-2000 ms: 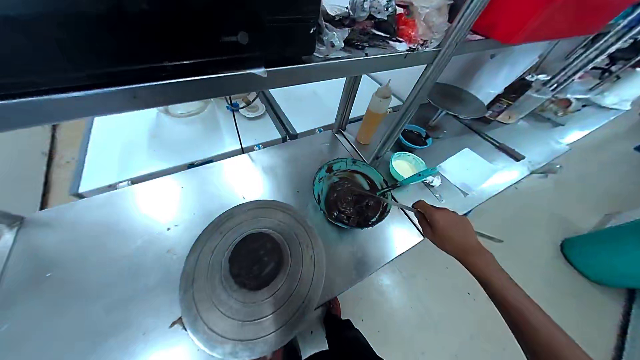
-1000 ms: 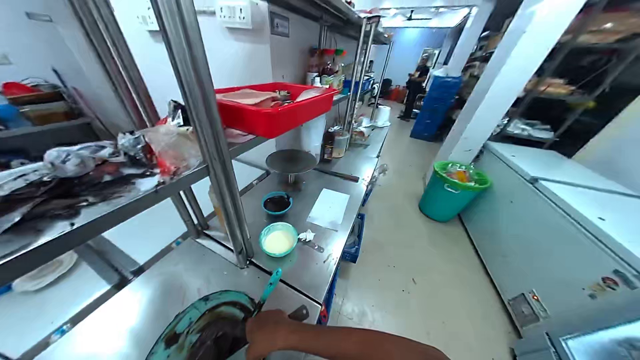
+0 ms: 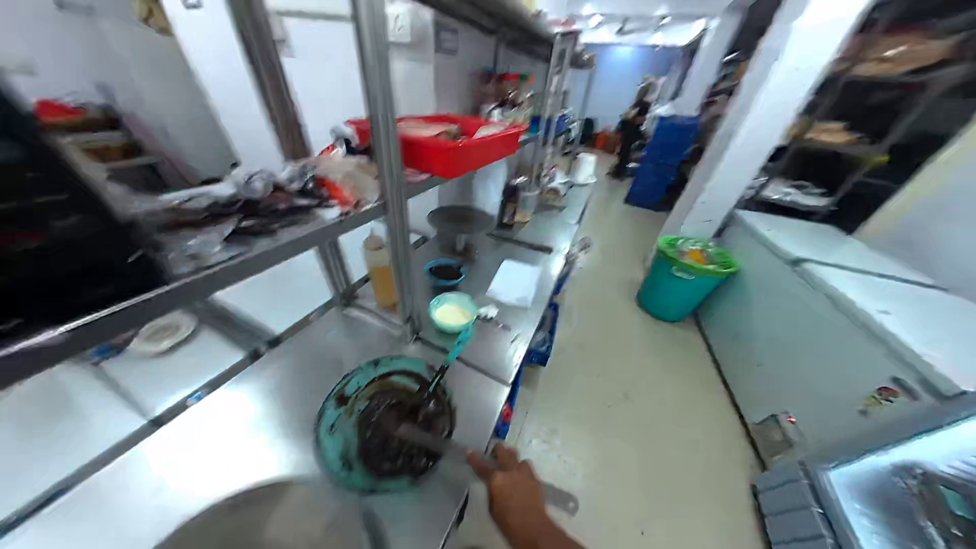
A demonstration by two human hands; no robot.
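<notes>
My right hand (image 3: 515, 488) holds a flat metal spatula (image 3: 450, 450), whose blade end lies in dark brown, chocolate-like mixture inside a teal bowl (image 3: 328, 435). A teal-handled spatula (image 3: 459, 343) also leans in this bowl, its dark-coated end in the mixture. Beyond the bowl stand a small bowl of cream-coloured stuff (image 3: 452, 314) and a blue bowl with dark contents (image 3: 444, 272). A round metal turntable (image 3: 267, 518) is partly seen at the bottom edge. My left hand is out of view.
A metal shelf post (image 3: 393, 191) rises beside a squeeze bottle (image 3: 380, 274). A red tray (image 3: 457, 149) sits on the shelf. White paper (image 3: 515, 282) and another round stand (image 3: 460, 221) lie farther along the counter. A teal bin (image 3: 679, 282), freezer (image 3: 839, 320) and distant person (image 3: 631, 126) are across the aisle.
The view has swung up from the counter to the aisle. My right hand keeps hold of the metal spatula at the bowl throughout.
</notes>
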